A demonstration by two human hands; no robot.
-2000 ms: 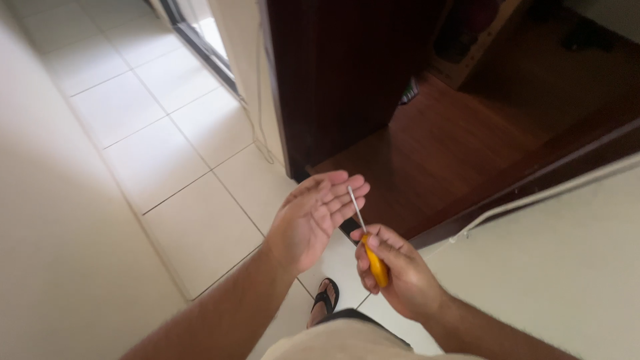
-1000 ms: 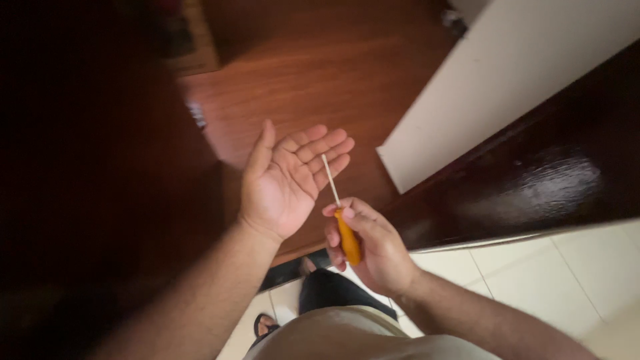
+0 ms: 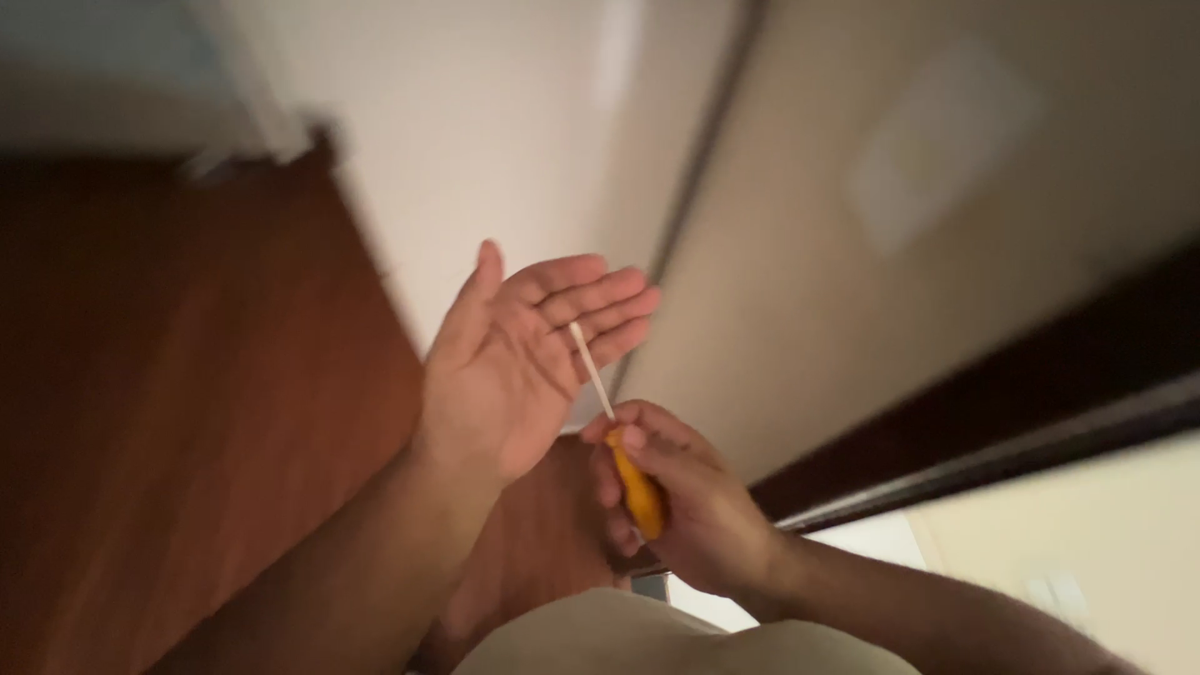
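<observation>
My right hand (image 3: 689, 487) is closed around the yellow-orange handle of a screwdriver (image 3: 639, 487), at the lower middle of the head view. The screwdriver's thin shaft points up and to the left, its tip in front of the fingers of my left hand (image 3: 525, 366). That hand is spread palm up with its thumb apart and grips nothing. Whether the tip touches the fingers I cannot tell.
Reddish-brown wood flooring (image 3: 234, 403) spreads on the left. A pale upright panel or wall (image 3: 487, 141) rises behind my hands. At the right runs a dark wooden frame (image 3: 984, 394), with a cream wall (image 3: 1078, 525) beyond. The surroundings are blurred.
The view has swung strongly, from the white tiled floor and dark doorway to the wood floor and pale panels. My left hand's thumb has spread away from its fingers. The screwdriver has stayed in my right hand.
</observation>
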